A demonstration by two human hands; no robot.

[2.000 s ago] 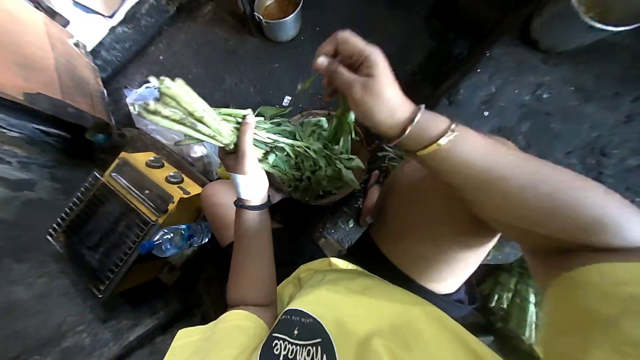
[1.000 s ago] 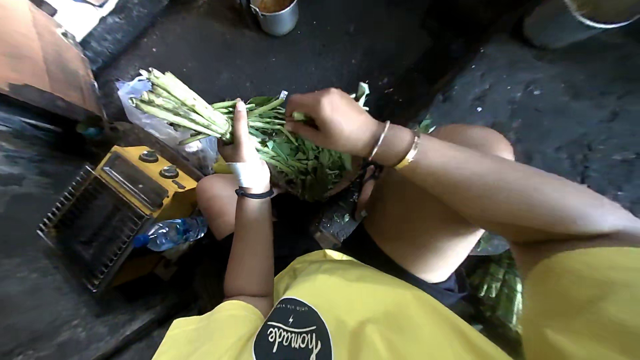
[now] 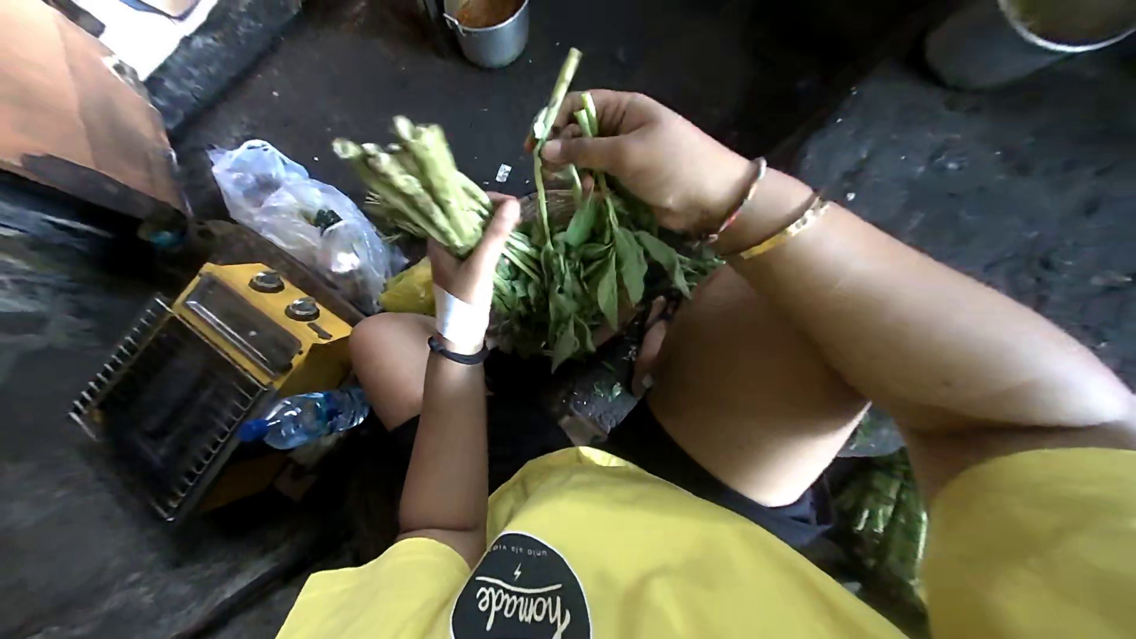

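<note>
My left hand [image 3: 470,248] grips a bundle of leafy green stalks [image 3: 417,182], the pale stem ends pointing to the upper left. To its right, my right hand [image 3: 630,151] is closed on a few separate leafy stems [image 3: 557,98], pinched between thumb and fingers, with their leaves hanging down. Beneath and between both hands lies a heap of green leaves [image 3: 568,311] over a round basket [image 3: 532,209], whose rim is mostly hidden by leaves and my hands.
A yellow gas stove [image 3: 240,328], a plastic bottle [image 3: 311,417] and clear plastic bags [image 3: 302,213] are at the left. A metal pot [image 3: 497,40] stands ahead, a larger pot [image 3: 994,49] at the upper right. More green stalks [image 3: 879,532] lie at the lower right.
My right hand has moved away from the bundle, up and to the right, and separate leafy stems now show clearly in it. My left hand still holds the bundle.
</note>
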